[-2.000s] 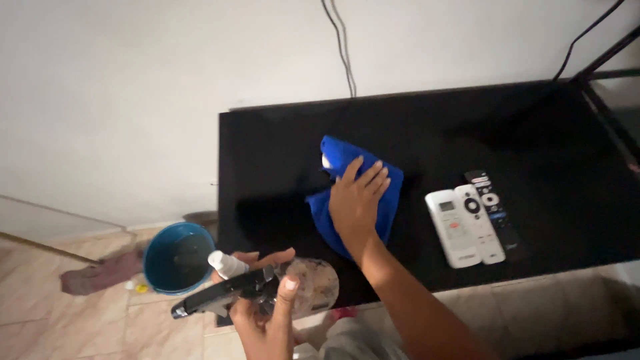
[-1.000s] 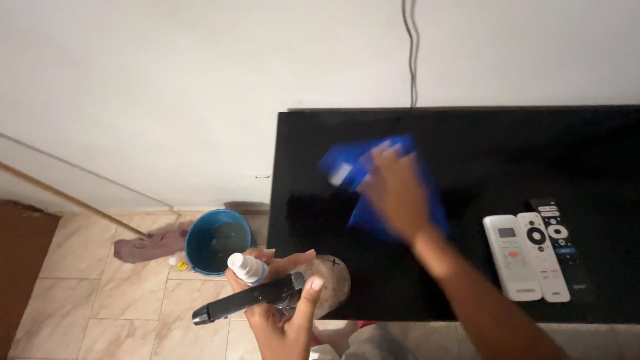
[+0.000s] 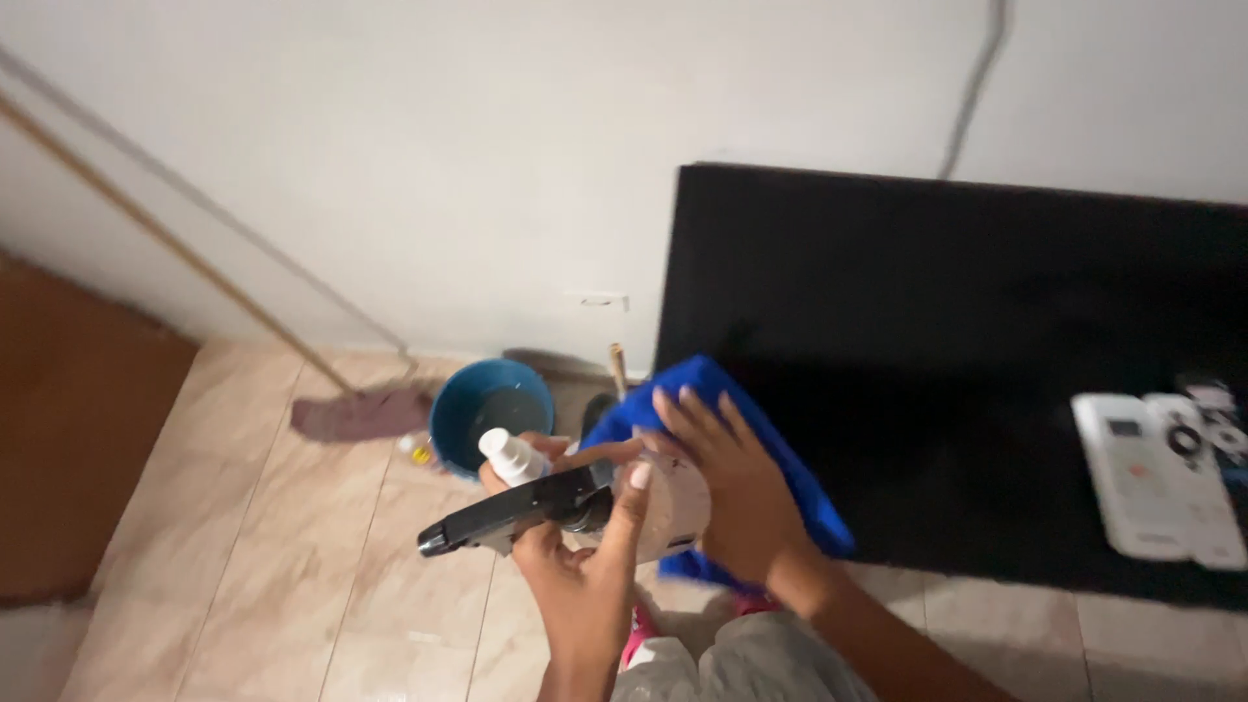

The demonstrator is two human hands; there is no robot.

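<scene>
My left hand point(image 3: 585, 556) is closed around a clear spray bottle point(image 3: 668, 512) with a black trigger head, and also around a small bottle with a white cap point(image 3: 512, 455). Flat on a blue cloth point(image 3: 790, 468) lies my right hand point(image 3: 726, 468), its fingers spread, at the near left corner of a black tabletop point(image 3: 936, 312). Part of the cloth hangs past the table's edge. The spray bottle overlaps the right hand in view, so whether they touch I cannot tell.
White remote controls point(image 3: 1131, 487) and a dark remote point(image 3: 1224, 419) lie on the tabletop at the right. Left of the table a blue bucket point(image 3: 448, 414) stands on the tiled floor beside a mop with a mauve cloth point(image 3: 361, 414). A brown panel point(image 3: 78, 429) is at far left.
My right hand and the blue cloth have moved from further in on the tabletop to its near left corner. My left hand still holds the bottles. The view has shifted left.
</scene>
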